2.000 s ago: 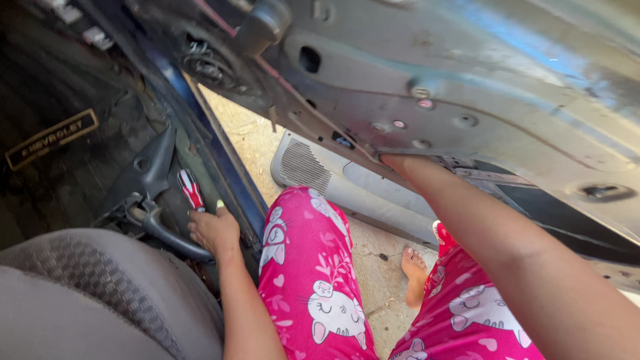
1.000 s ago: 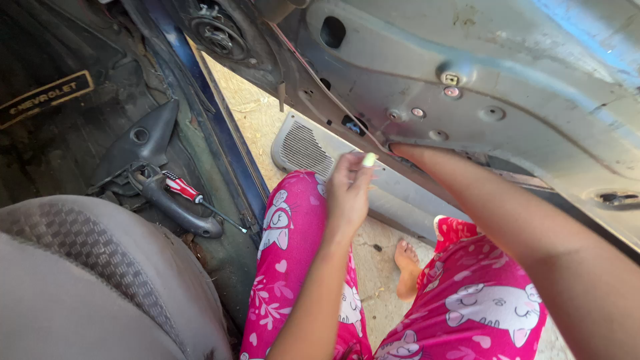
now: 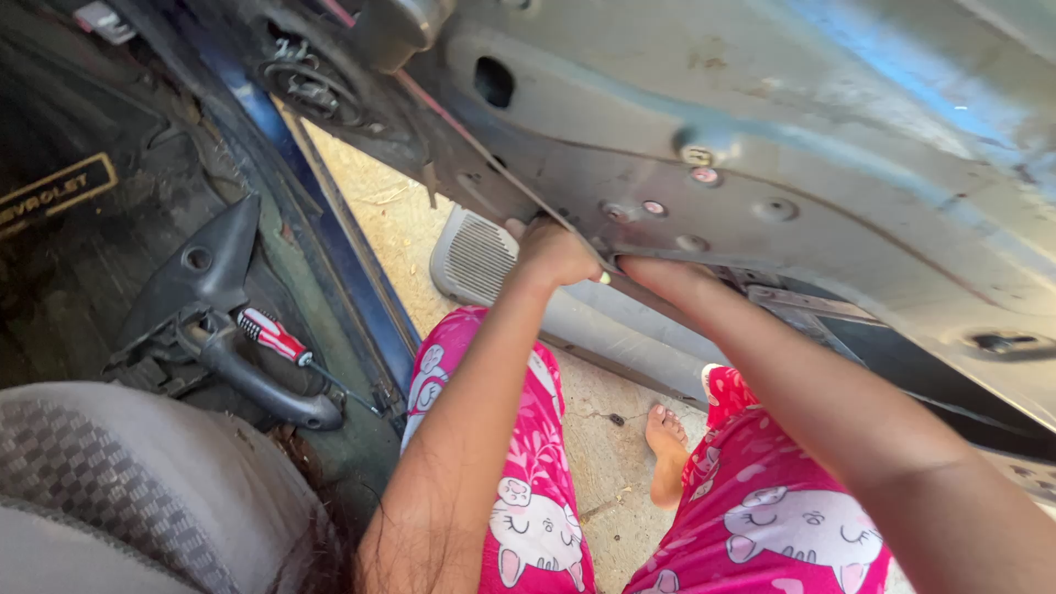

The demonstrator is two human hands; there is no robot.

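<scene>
My left hand (image 3: pixel 554 252) is at an opening in the bare metal inner door panel (image 3: pixel 577 148), its fingers partly hidden behind a thin rod or cable (image 3: pixel 487 157). Whether it grips anything does not show. Just right of it, my right arm goes into the large lower opening of the door, and the right hand is hidden inside. On the car floor at left lies a screwdriver (image 3: pixel 276 337) with a red, white and black handle, beside a black plastic door pull handle (image 3: pixel 264 388) and a black triangular trim piece (image 3: pixel 198 264).
A grey door trim panel with a speaker grille (image 3: pixel 478 256) lies on the ground beyond my knees. The grey car seat (image 3: pixel 165 470) is at lower left, next to the blue door sill (image 3: pixel 330 223). A bare foot (image 3: pixel 667 454) rests on the concrete.
My left hand has left the screwdriver on the floor, risen over my knee and now reaches the door panel. My right arm has stayed in the door opening.
</scene>
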